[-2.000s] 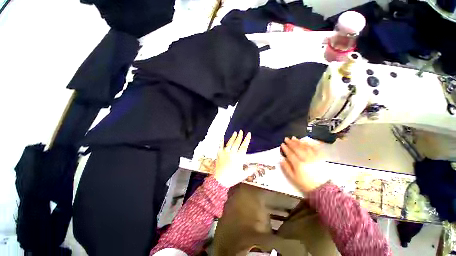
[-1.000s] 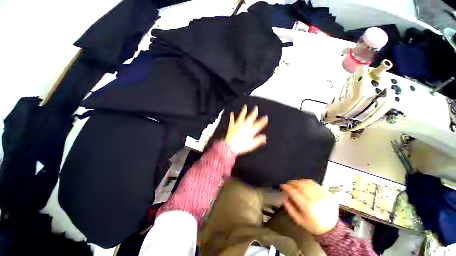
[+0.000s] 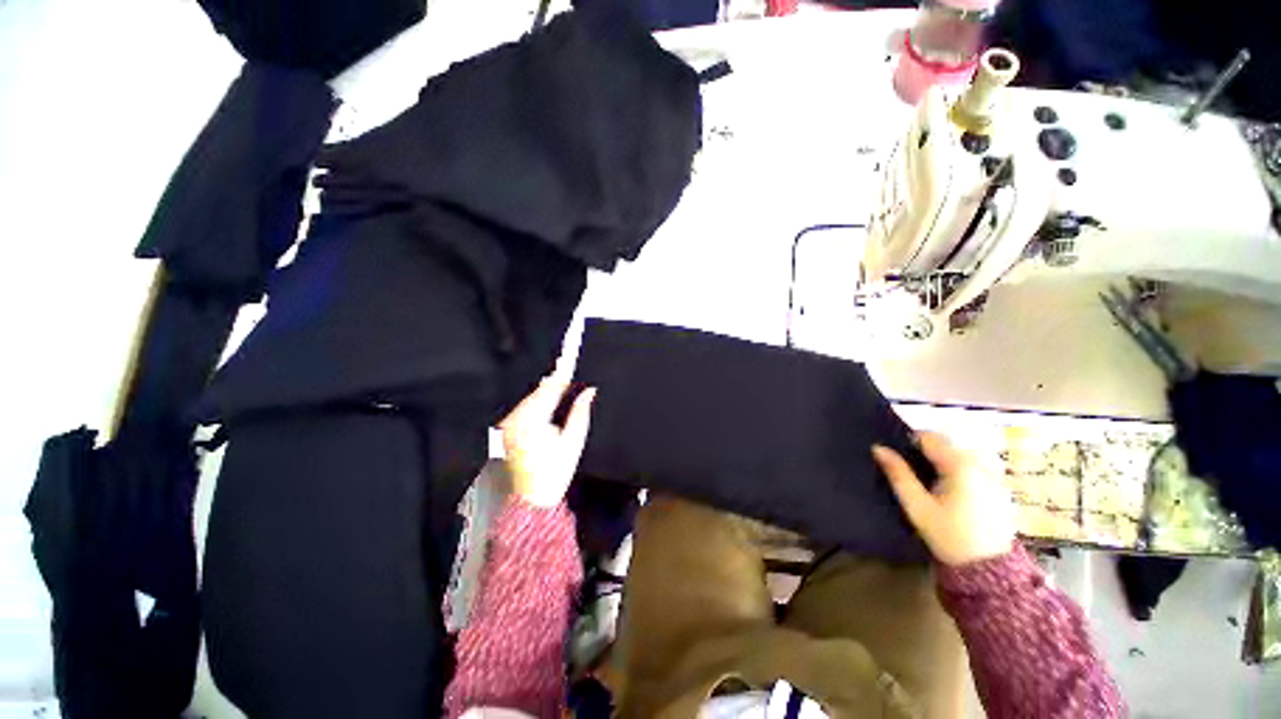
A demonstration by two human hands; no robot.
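A flat black garment panel [image 3: 731,421] lies across the table's front edge and hangs a little over my lap. My left hand [image 3: 545,438] holds its left edge, thumb on top. My right hand [image 3: 948,492] grips its right corner, thumb on top; the fingers underneath are partly hidden. The cream-white sewing machine [image 3: 1124,197] stands behind and to the right of the panel. The panel is clear of the presser foot and needle [image 3: 916,312].
Large overlapping black cut pieces [image 3: 379,309] lie to the left. A jar with pink contents [image 3: 938,56] stands behind the machine head. A thin bent wire guide [image 3: 792,281] is left of the needle. Snips or a similar metal tool [image 3: 1145,330] and navy cloth [image 3: 1233,443] lie right.
The panel came out from under the machine head toward my lap and now lies lengthwise. My left hand moved from flat on top to its left edge; my right hand moved to its right corner.
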